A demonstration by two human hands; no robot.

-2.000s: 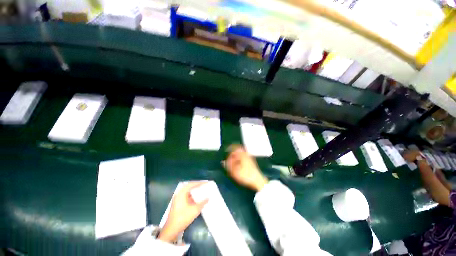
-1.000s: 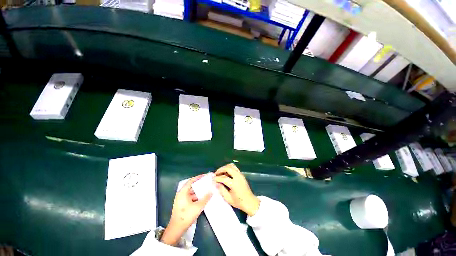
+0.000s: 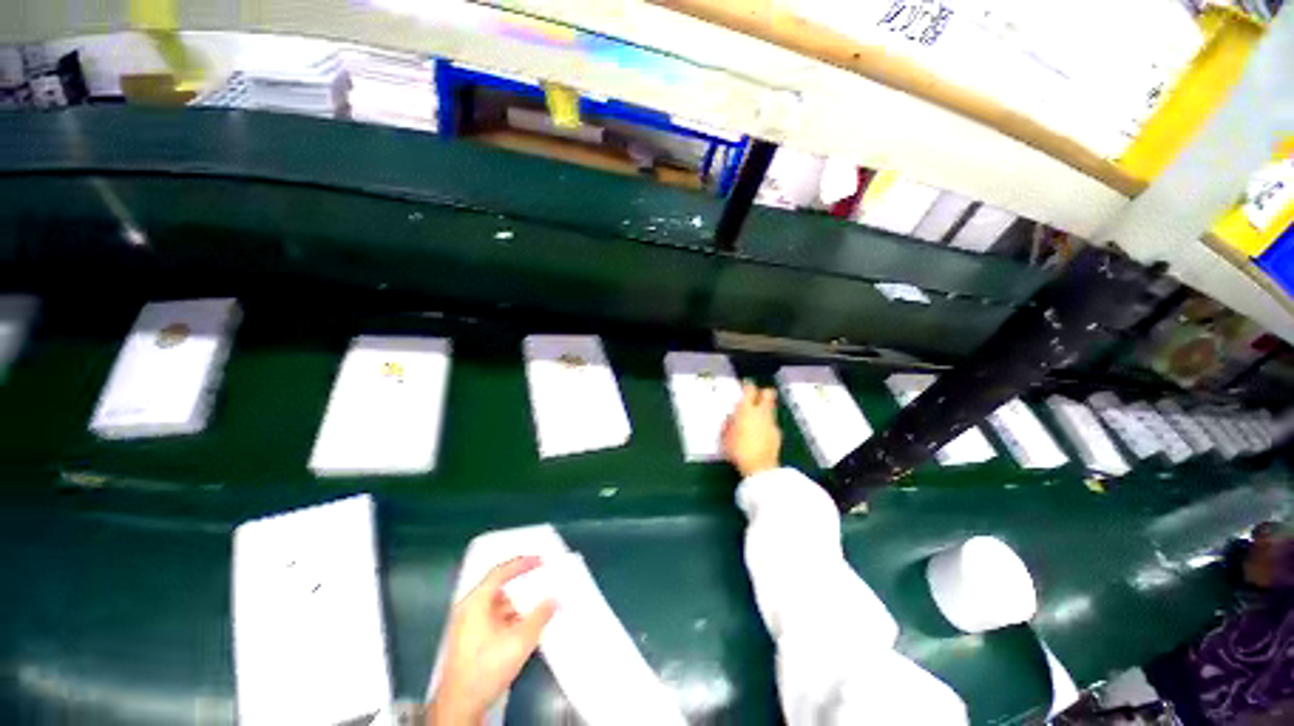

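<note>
My left hand [image 3: 487, 634] holds the folded white label strip [image 3: 603, 645] over the near bench, its thumb on the upper end. My right hand [image 3: 752, 431] is stretched out over the belt, its fingers at the right edge of a thin white product box [image 3: 701, 404]. Whether a sticker is at its fingertips cannot be told. Other white boxes with small round emblems lie spaced in the row, such as one box [image 3: 380, 409] to the left. A larger-looking white box [image 3: 310, 617] lies on the bench left of my left hand.
A white label roll [image 3: 981, 584] lies on the bench at right, its tail hanging down. A black-wrapped post [image 3: 979, 376] slants across the belt at right. A shelf [image 3: 908, 107] with yellow and blue parts hangs above. Part of another person in patterned clothing [image 3: 1249, 660] shows at lower right.
My right hand has left the strip in my left hand and reached forward and right to a box on the belt. My left hand still holds the strip. The view has shifted.
</note>
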